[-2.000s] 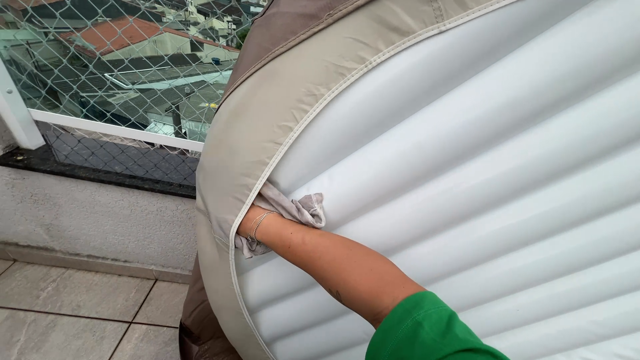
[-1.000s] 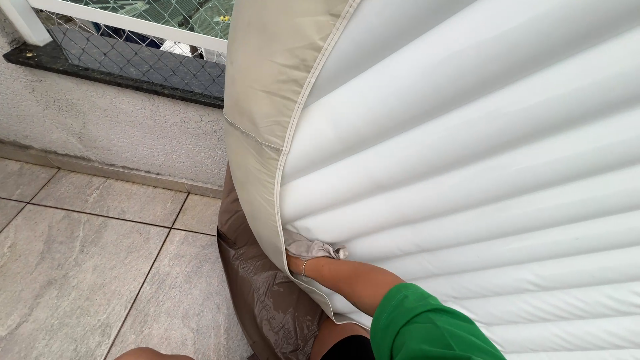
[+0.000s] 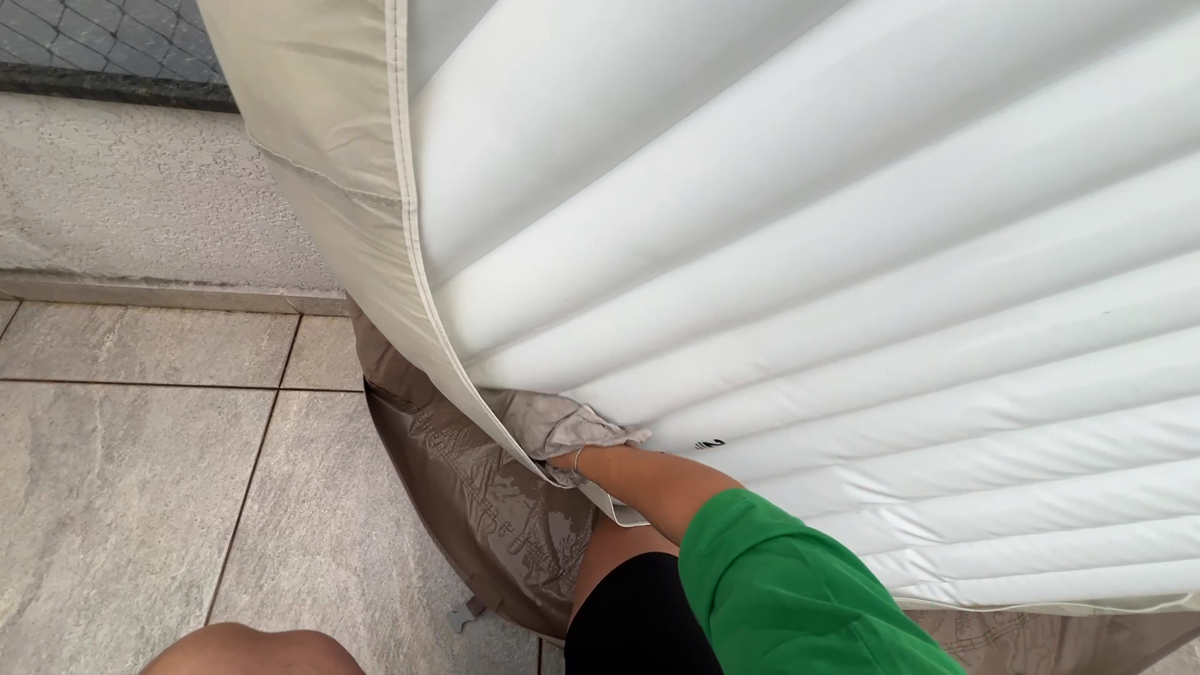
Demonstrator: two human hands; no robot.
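My right hand (image 3: 560, 461), a thin bracelet at its wrist, is at the lower left edge of a large white ribbed inflatable panel (image 3: 712, 234). It holds a crumpled grey cloth (image 3: 562, 424), which hides most of the fingers. The cloth lies against the white surface, partly tucked beside the stitched beige border (image 3: 347, 206). Brown patterned material (image 3: 478, 506) spreads below that border, wet-looking in places. A small dark marking (image 3: 710, 443) shows on the white panel right of the cloth. My left hand is not in view.
Grey floor tiles (image 3: 122, 487) cover the lower left, below a rough white wall (image 3: 141, 187) with a dark stone ledge (image 3: 122, 86) and netting above. A grey plastic buckle (image 3: 461, 615) rests at the brown material's edge. My bare knee (image 3: 253, 652) and black shorts (image 3: 647, 619) show at the bottom.
The cloth and my right hand have moved down along the beige border to its lower part. The view has tilted down, showing more floor and my legs.
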